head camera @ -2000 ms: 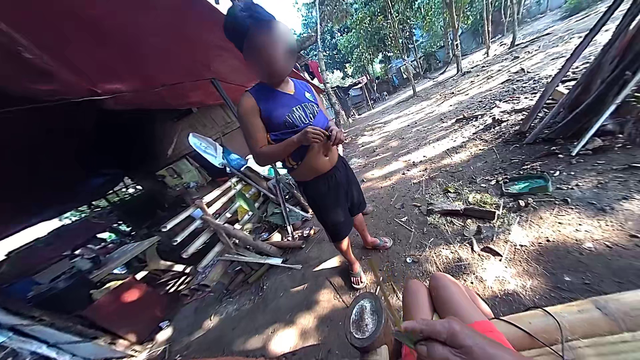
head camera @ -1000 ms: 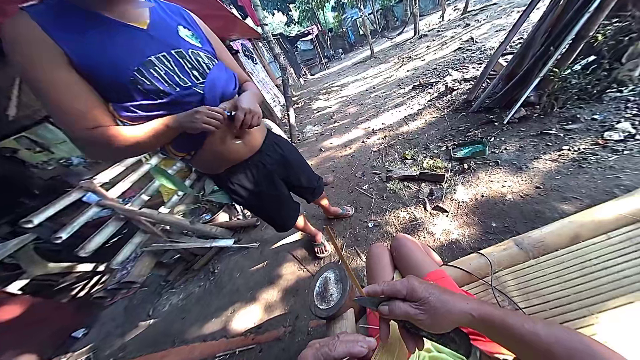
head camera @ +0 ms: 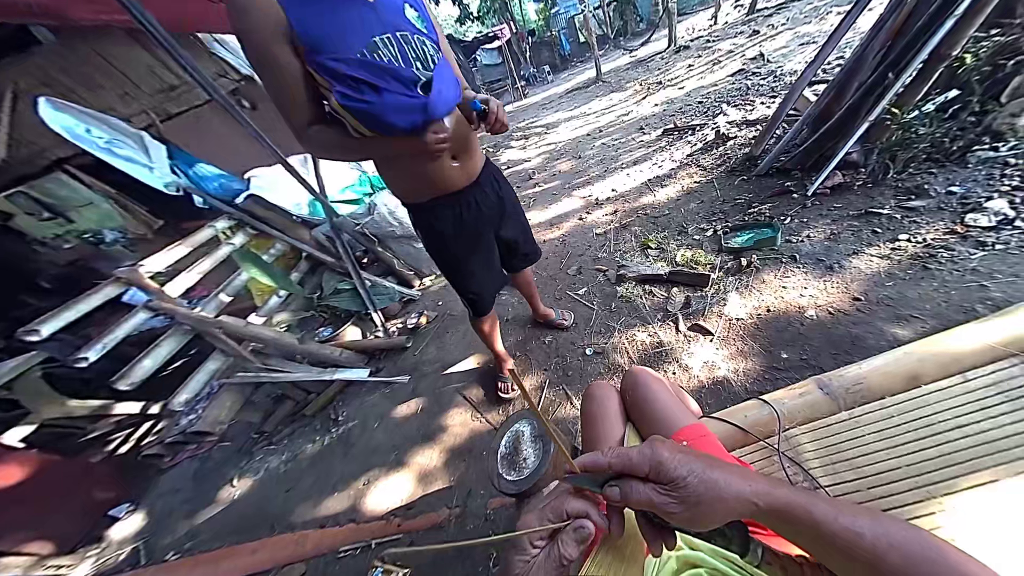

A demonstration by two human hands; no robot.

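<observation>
My right hand (head camera: 680, 484) is closed on a knife, whose dark blade (head camera: 590, 482) points left from between thumb and fingers. Against the blade lies a thin, tan strip (head camera: 544, 420), likely bamboo, that slants up and left past a round dish-like object (head camera: 522, 454) with a pale, speckled middle. Just left of and below the blade, my left hand (head camera: 552, 532) grips the strip's lower part; a thin curved strip end (head camera: 472, 542) sticks out left from beside its thumb. Below the hands are yellow-green cloth (head camera: 696, 556) and a pale flat piece that I cannot make out.
A person in a blue top (head camera: 400, 64) and black shorts stands ahead, a small blue-tipped object in hand. Bamboo poles and scrap wood (head camera: 280, 340) are piled left. A slatted bamboo bench (head camera: 904, 432) with a black cord is at right. A green tray (head camera: 750, 236) lies on the dirt.
My left hand, out of view at first, has come in beside the right. The view has shifted, and the standing person's hands have moved apart.
</observation>
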